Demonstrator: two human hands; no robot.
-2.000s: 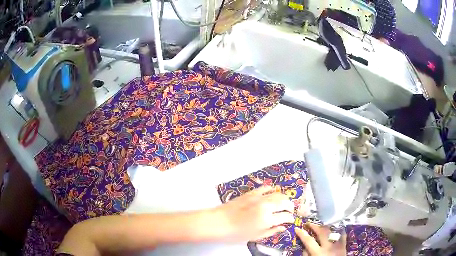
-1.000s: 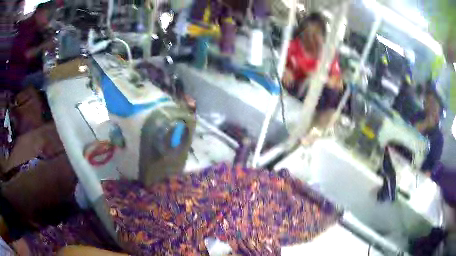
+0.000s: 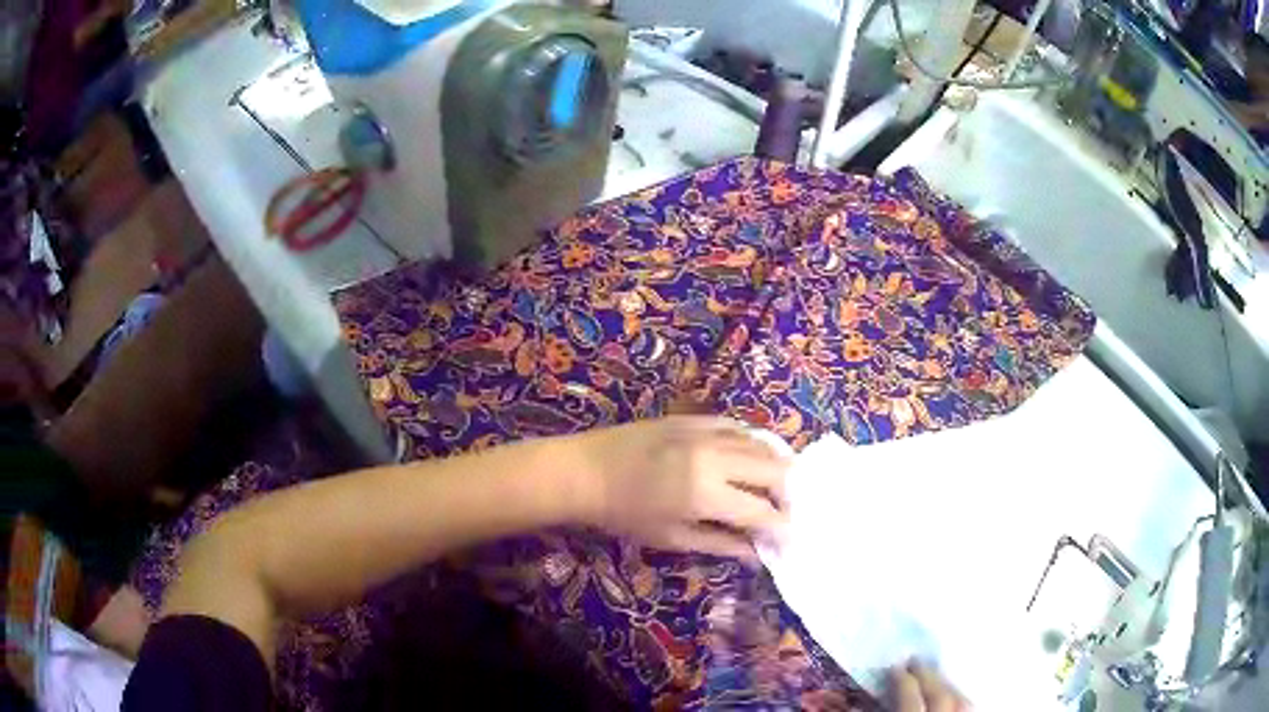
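Observation:
The purple-orange printed fabric panel (image 3: 835, 334) lies spread across the white table beyond and under my left arm. My left hand (image 3: 696, 484) is at the middle, fingers bent over the edge of a white piece (image 3: 849, 556) lying beside the printed cloth. The white piece is hard to tell from the table. My right hand (image 3: 926, 689) is cut off by the bottom edge, with only fingertips showing near the white piece; its hold cannot be seen. More printed cloth (image 3: 626, 612) hangs below my left forearm.
A white and blue sewing machine (image 3: 536, 125) stands at the upper left, with red scissors (image 3: 317, 209) beside it. A dark thread cone (image 3: 782, 118) stands behind the fabric. The near machine (image 3: 1190, 612) is at the lower right. Brown boxes (image 3: 153, 369) are at left.
The view swung up and left, then back down. My left hand has left the small printed piece by the near machine and now holds the white piece's edge. My right hand has dropped to the bottom edge.

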